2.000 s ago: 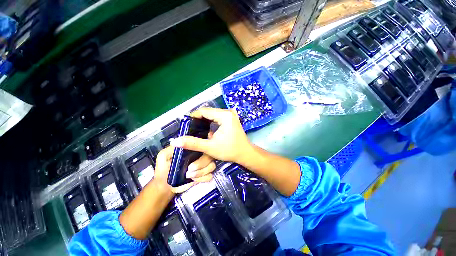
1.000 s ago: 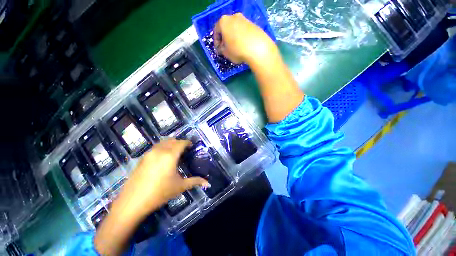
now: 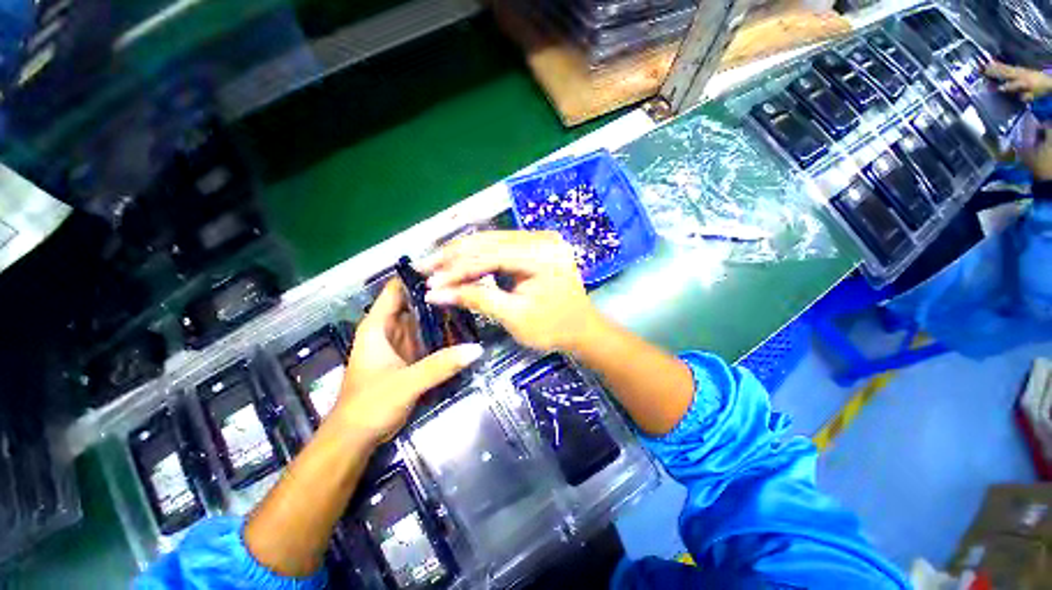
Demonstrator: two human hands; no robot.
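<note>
My left hand (image 3: pixel 387 363) holds a black phone unit (image 3: pixel 421 311) tilted up above the tray. My right hand (image 3: pixel 525 286) is at the unit's upper right edge, fingertips close together against it; whether it pinches a small part cannot be seen. The clear blister tray (image 3: pixel 473 449) below has one bare pocket; other pockets hold phone units, several with silver-white areas. The blue parts bin (image 3: pixel 632 213) full of tiny pieces stands just beyond my right hand.
Crumpled clear film (image 3: pixel 738 190) lies right of the bin. Another phone tray (image 3: pixel 833 173) is at the upper right, with another person's hand (image 3: pixel 1021 81) at it. Stacked trays (image 3: pixel 629 25) stand on a wooden board ahead. White paper (image 3: pixel 23 231) hangs at left.
My right hand has come back from the parts bin to the phone unit. My left hand has lifted a unit out of the tray, leaving its pocket bare. The view has shifted.
</note>
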